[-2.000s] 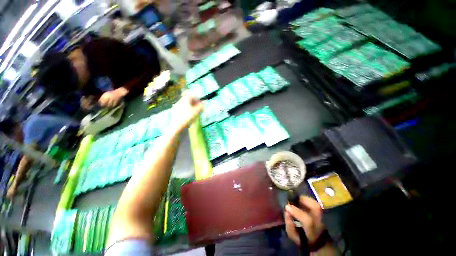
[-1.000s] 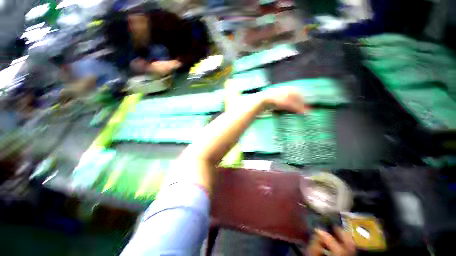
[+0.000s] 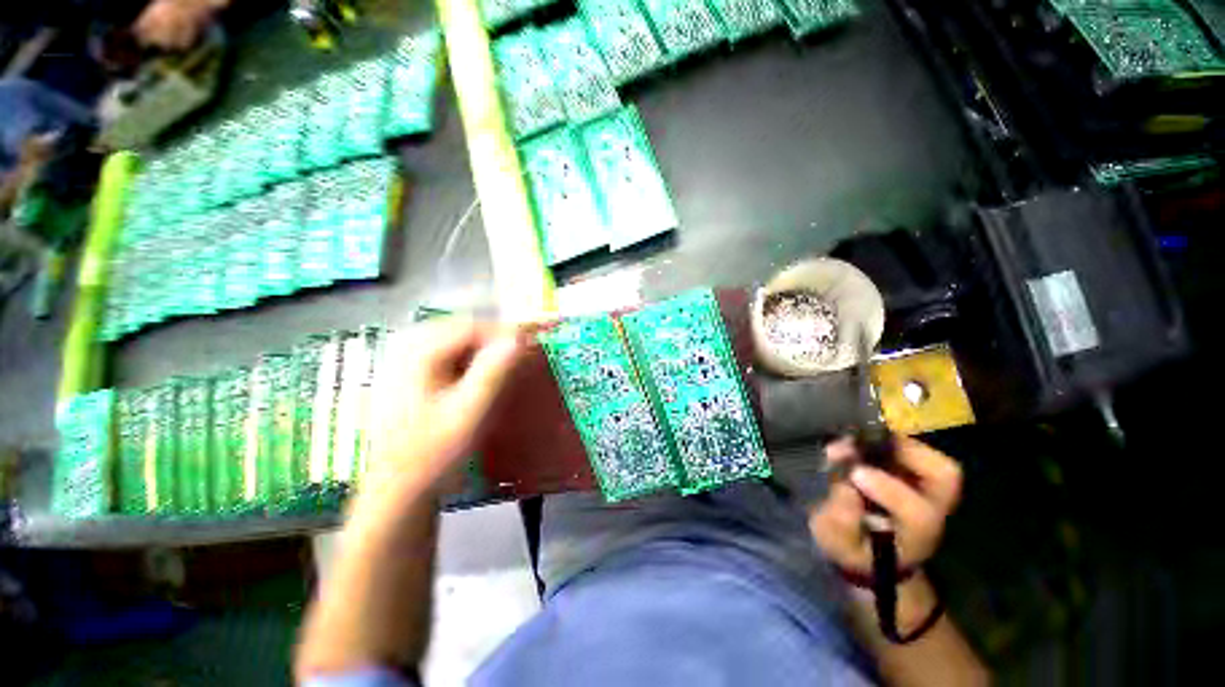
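Observation:
Two green circuit boards [image 3: 658,392] lie side by side over the dark red pad [image 3: 531,436], solder side up, their lower ends at the pad's near edge. My left hand [image 3: 450,389] is blurred, its fingertips together at the boards' upper left corner; whether they grip the board is unclear. A thin pale strand, perhaps solder wire [image 3: 461,231], curves above this hand. My right hand [image 3: 889,499] holds the black soldering iron [image 3: 873,463] right of the boards, its barrel pointing up beside the whitish dross cup [image 3: 817,315]. The iron's tip is blurred.
An upright row of boards [image 3: 215,436] stands left. Flat rows of boards [image 3: 255,228] lie beyond, beside a yellow-green divider [image 3: 494,161]. The yellow sponge [image 3: 923,389] and black station [image 3: 1075,289] are right. Another person's hand [image 3: 175,20] shows at top left.
My left hand has come back from the flat rows to the pad. Two boards now lie over the pad, and fewer remain in the near flat row. The view has tilted down.

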